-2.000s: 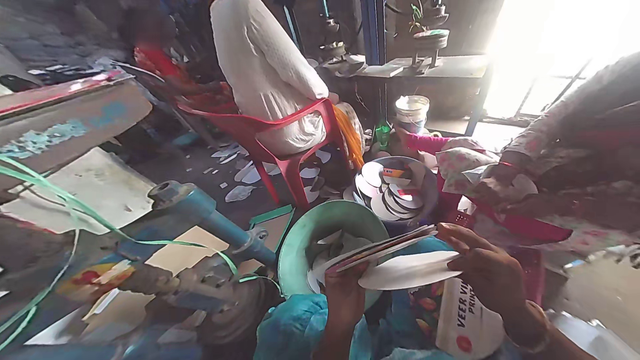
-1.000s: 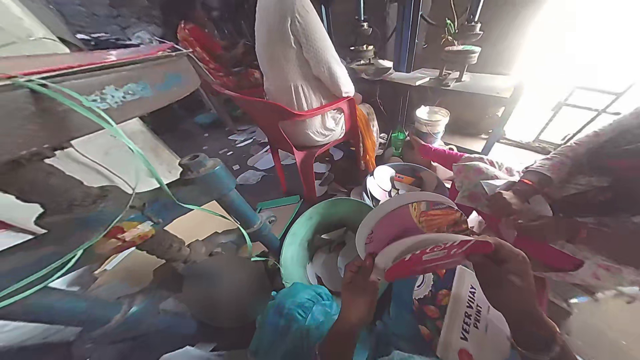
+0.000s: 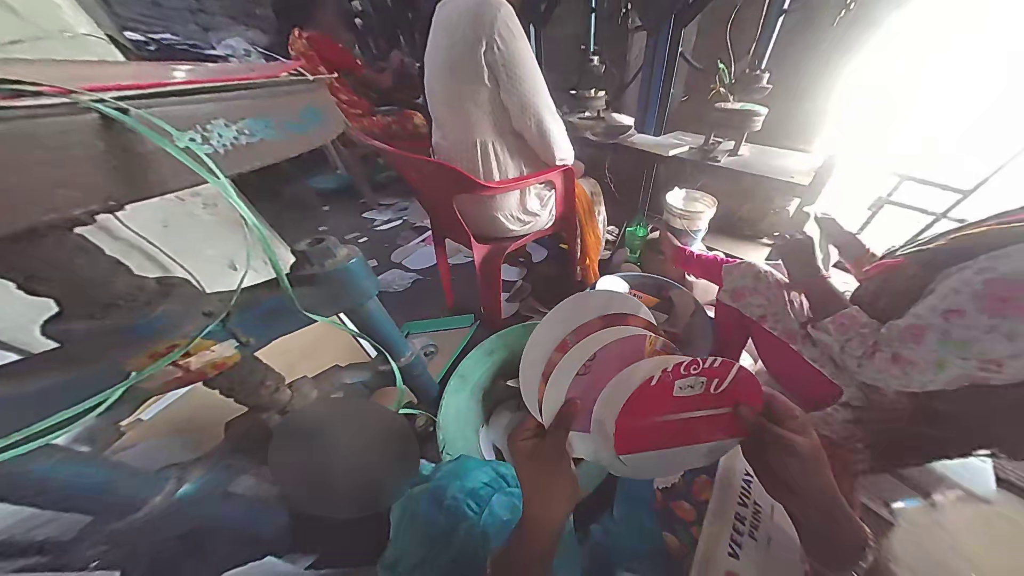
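Three printed oval cardboard pieces are fanned out before me, overlapping. My right hand (image 3: 788, 448) pinches the right edge of the front one, a red and white cardboard disc (image 3: 680, 416) that bears writing. My left hand (image 3: 544, 464) grips the lower left edges of the pink-and-white disc (image 3: 596, 372) and the rearmost white-edged disc (image 3: 572, 320). Beneath and behind them stands a green tub (image 3: 464, 392) with pale cut pieces inside. A turquoise cloth or plastic bundle (image 3: 456, 512) lies beside my left forearm, and a printed bag (image 3: 748, 520) is under my right hand.
A person in white sits on a red plastic chair (image 3: 500, 188) ahead. Another person's patterned sleeve (image 3: 944, 312) is close at right. A metal basin (image 3: 684, 300) and a white bucket (image 3: 690, 210) stand beyond the tub. Blue machine parts (image 3: 360, 296) and green straps (image 3: 232, 192) are at left.
The discs, seen nearly edge-on at first, have been turned with their faces toward me and spread into a fan. The view has shifted left.
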